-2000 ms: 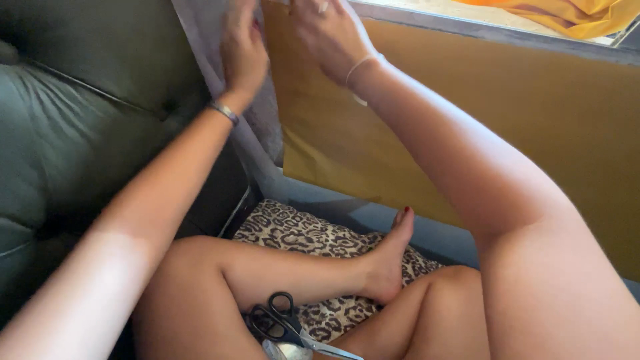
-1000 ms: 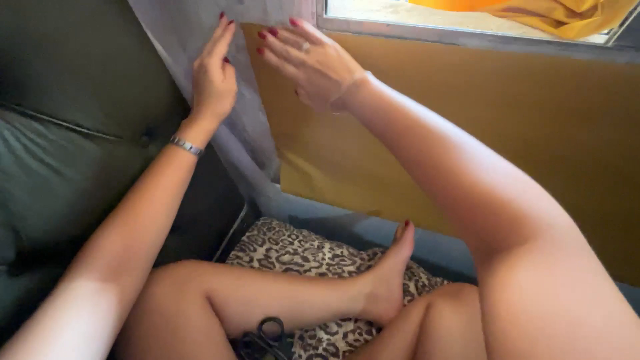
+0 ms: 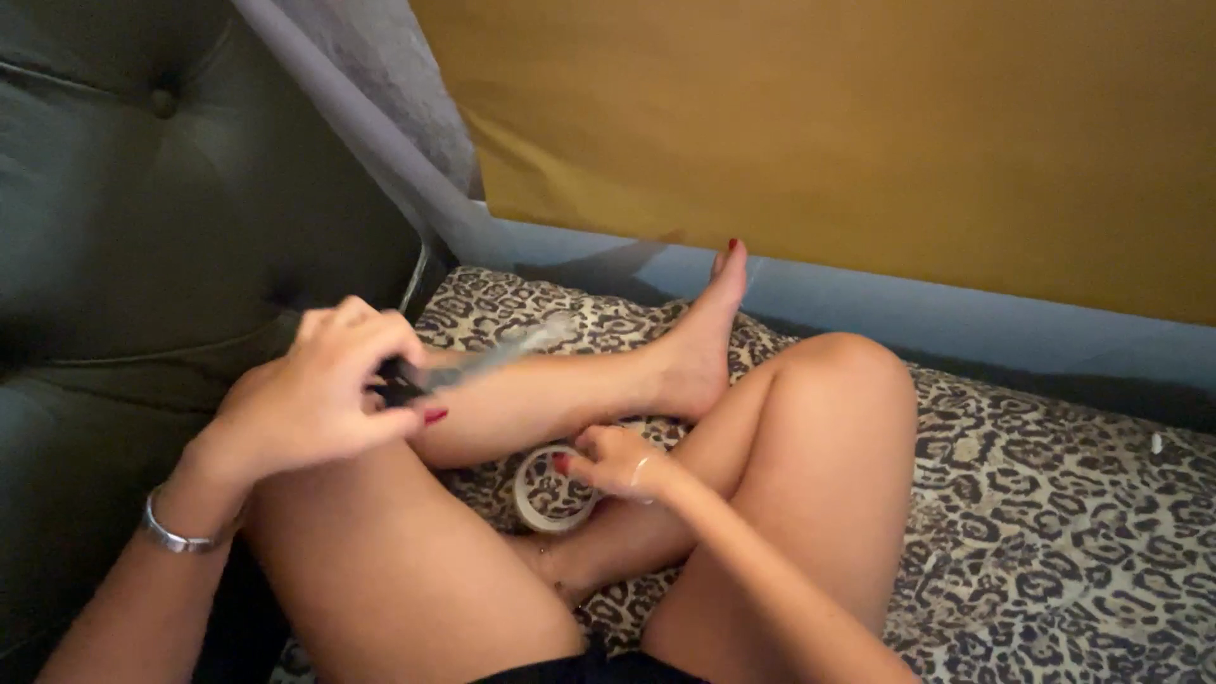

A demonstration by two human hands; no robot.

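Observation:
My left hand (image 3: 332, 389) is raised over my bent leg, gripping the black handles of a pair of scissors (image 3: 475, 363). The blades are blurred and point up to the right across the shin. Between my crossed legs, my right hand (image 3: 622, 463) has its thumb and fingers on the edge of a roll of clear tape (image 3: 554, 488). Leopard-print fabric shows through the roll's centre. A sheet of mustard-yellow material (image 3: 836, 142) hangs on the wall in front of me.
A dark tufted headboard (image 3: 190, 209) stands at the left, with a greyish sheer curtain (image 3: 380, 104) beside it. My legs lie crossed on the leopard-print bedding (image 3: 1054, 522). A small white bit (image 3: 1156, 443) is at the right. Bluish wall shows below the yellow sheet.
Both hands have come down from the top edge of the yellow sheet to my lap. The scissors, earlier lying by my legs, are now in my left hand. The view has tilted down.

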